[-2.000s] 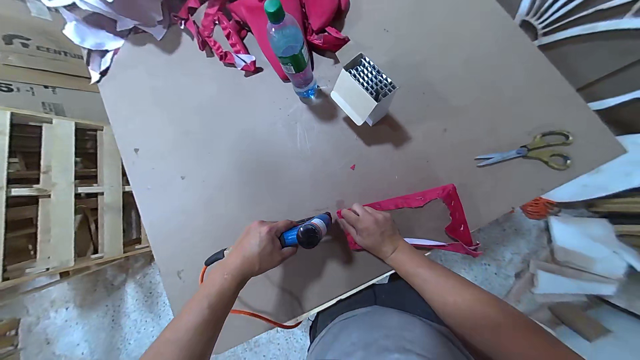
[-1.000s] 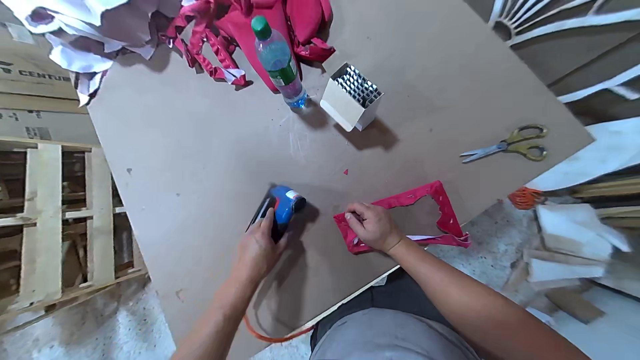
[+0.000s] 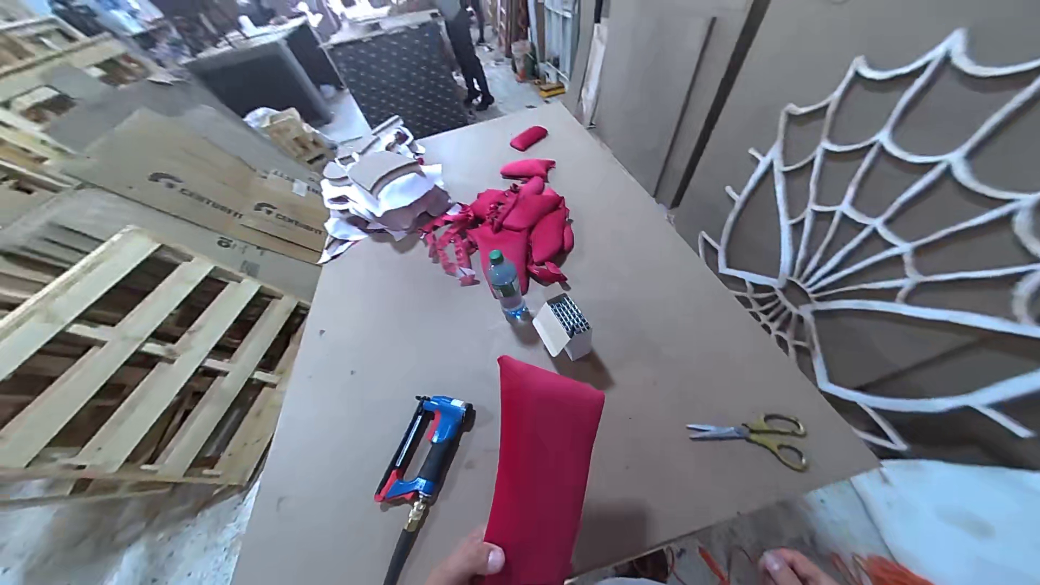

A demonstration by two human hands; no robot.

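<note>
My left hand (image 3: 471,561) grips the lower left corner of a red fabric-covered panel (image 3: 546,455), its smooth face toward me and its long side running away from me above the table. My right hand (image 3: 788,566) is at the bottom edge, off the table's near edge, partly cut off; nothing shows in it. A blue and black pneumatic stapler (image 3: 431,447) lies on the table left of the panel, its air hose (image 3: 398,554) attached. Yellow-handled scissors (image 3: 756,435) lie at the right. An opened box of staples (image 3: 569,329) stands beyond the panel beside a plastic bottle (image 3: 505,284).
Red padded pieces and scraps (image 3: 528,219) lie farther up the table (image 3: 650,325), beside a pile of white-and-grey pieces (image 3: 386,191). Wooden pallets (image 3: 154,357) and cardboard stand left. A white web-shaped frame (image 3: 894,305) leans at the right. A person (image 3: 467,57) stands beyond the table.
The stapler, in my left hand before, now lies on the table. The red panel has been turned over and raised, held by my left hand; my right hand has left it. The view has tilted up.
</note>
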